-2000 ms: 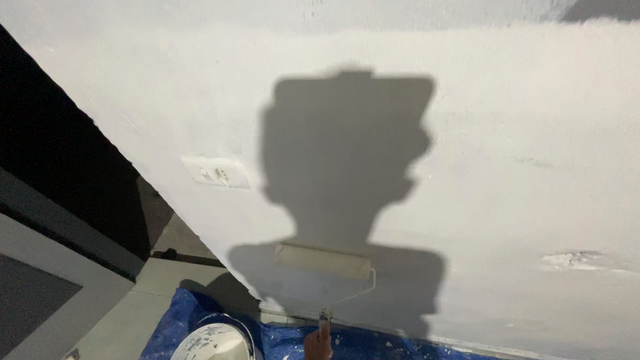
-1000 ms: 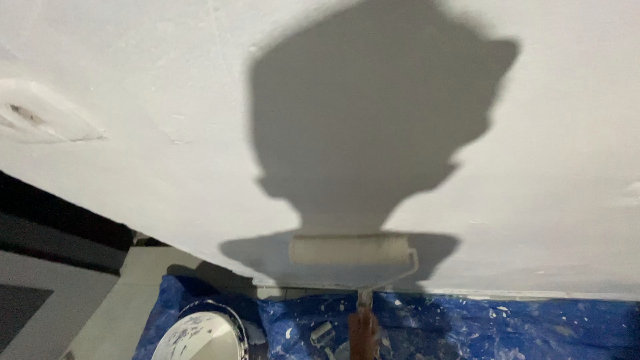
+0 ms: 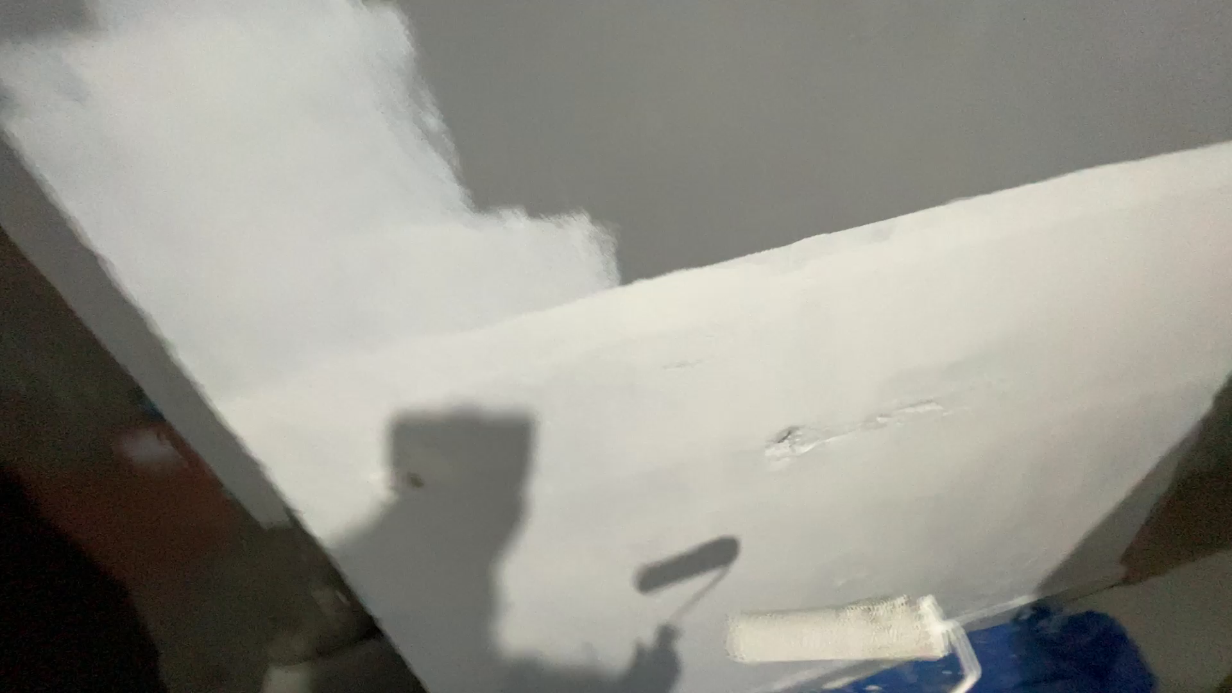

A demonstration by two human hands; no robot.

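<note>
A paint roller [image 3: 837, 630] with a white-coated sleeve stands out at the lower right, in front of the foot of the wall [image 3: 597, 423]. Its wire frame runs down out of the picture, so the hand on its handle is hidden. The lower wall is white; grey paint [image 3: 770, 125] covers the upper right, and a ragged white patch [image 3: 260, 192] reaches up at the left. Shadows of a head, a hand and the roller fall on the wall. Neither of my hands shows in the picture.
Blue sheeting [image 3: 1059, 654] lies on the floor at the lower right. A rough, damaged spot [image 3: 794, 443] marks the white wall. Beyond the wall's slanting left edge, the area is dark, with a blurred reddish thing [image 3: 173, 491].
The view has swung up and back to show the grey upper wall. The hand on the roller handle and the paint bucket, visible earlier, have left the picture.
</note>
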